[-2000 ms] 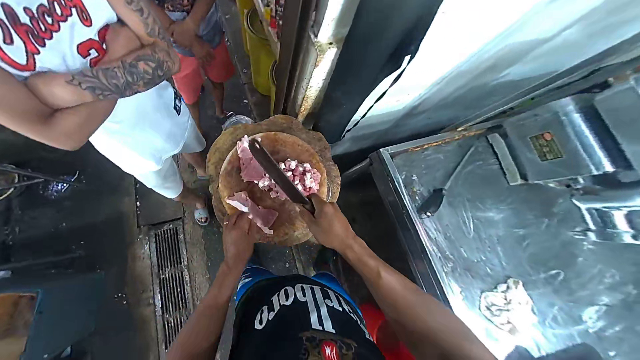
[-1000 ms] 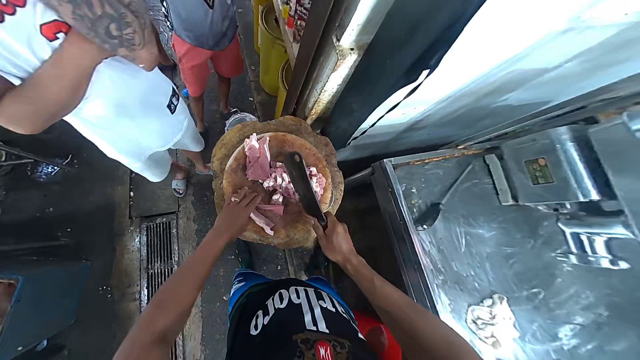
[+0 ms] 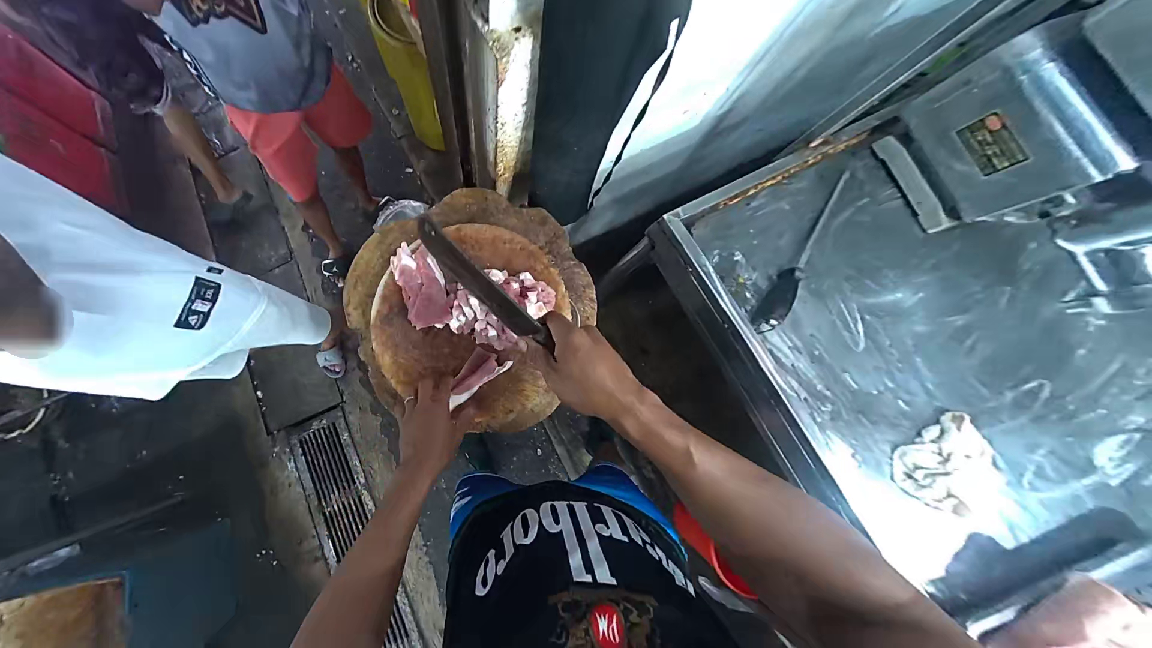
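My right hand (image 3: 585,364) grips the handle of a cleaver-like knife (image 3: 477,281), whose dark blade slants up to the left over the meat. On a round wooden chopping block (image 3: 405,342) lies a heap of diced raw meat (image 3: 481,324), partly under the blade. A larger slab of raw meat (image 3: 423,292) rests at the heap's left. Near the block's front edge, my left hand (image 3: 432,418) holds the end of a strip of raw meat (image 3: 477,373). The round block sits on a wider, rough-edged wooden slab (image 3: 360,270).
At the right stands a metal worktable (image 3: 864,360) with a dark-headed long-handled utensil (image 3: 783,292) and a crumpled cloth (image 3: 949,463). A person in white shorts (image 3: 162,288) stands close at left, another in red shorts (image 3: 301,135) behind. A floor grate (image 3: 335,486) lies below left.
The knife has swung from pointing nearly away to slanting up-left. My left hand has moved with a meat strip toward the block's front. The view has shifted, and another person shows at the upper left.
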